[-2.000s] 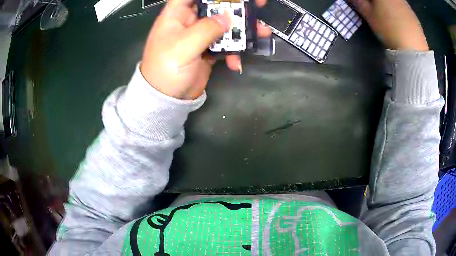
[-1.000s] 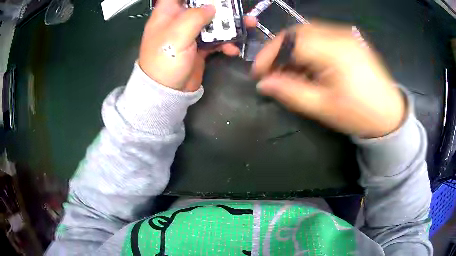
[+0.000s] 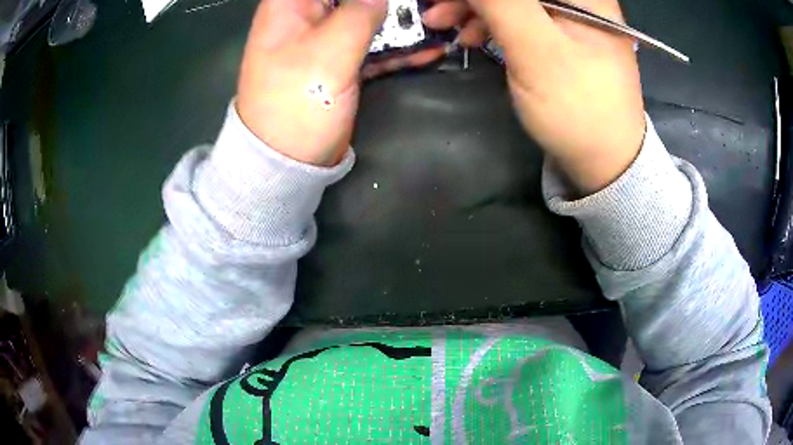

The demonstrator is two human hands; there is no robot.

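An opened phone body with a white and silver circuit board point(image 3: 399, 28) shows at the top edge, partly cut off. My left hand point(image 3: 309, 74) holds it, with the thumb over the board's left side and fingers underneath. My right hand point(image 3: 565, 87) is at the phone's right side, its fingertips touching or close to it. A thin silver metal tool point(image 3: 643, 36), which looks like tweezers, sticks out to the right from my right hand. Its other end is hidden by the hand.
The dark green mat point(image 3: 391, 235) lies below the hands. A clear cup point(image 3: 71, 23) and a white piece point(image 3: 156, 8) are at the upper left. A blue perforated basket point(image 3: 776, 315) is at the right, below the bench edge.
My right hand has come from the upper right, past the middle of the mat, to the phone, now with the metal tool. The phone and my left hand have moved slightly up in view.
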